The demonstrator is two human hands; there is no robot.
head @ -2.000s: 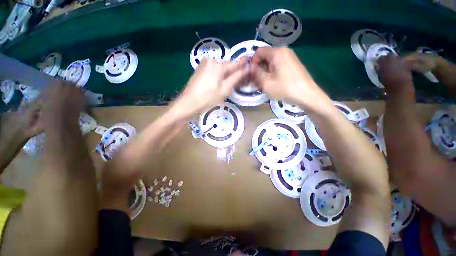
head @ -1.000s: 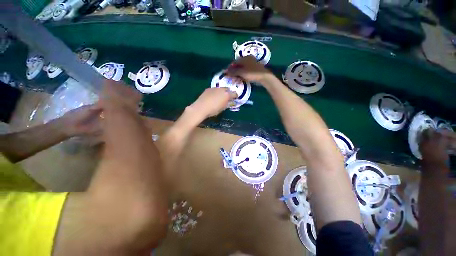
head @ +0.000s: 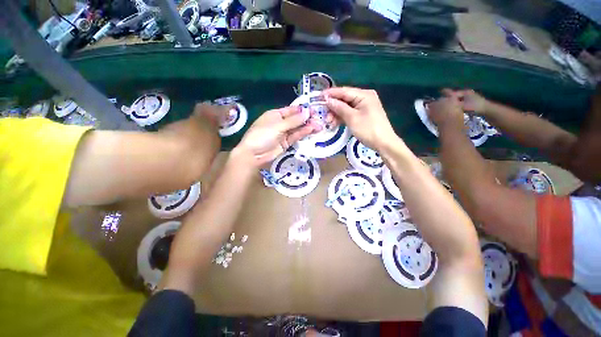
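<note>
A white slotted disc (head: pixel 323 143) is under my two hands at the near edge of the green belt. My left hand (head: pixel 273 133) is palm up at its left, fingertips over the disc's middle; whether they grip anything is unclear. My right hand (head: pixel 359 110) pinches the end of a small blue-white strip (head: pixel 318 99) above the disc's upper part. The fingers hide much of the disc face. Another slotted disc (head: pixel 294 174) with a strip at its left lies just below on the brown tabletop (head: pixel 283 283).
Several overlapping discs (head: pixel 410 255) lie at right. Small white pieces (head: pixel 229 251) are beside my left forearm; tiny shiny pieces (head: pixel 300 230) are at centre. A black-centred disc (head: pixel 158 253) is at left. Neighbours' arms (head: pixel 151 155) reach in from both sides. The belt (head: pixel 369 69) carries discs.
The view has swung back to centre. My hands have moved from a disc out on the belt to one at its near edge. The left neighbour's arm now reaches over the belt.
</note>
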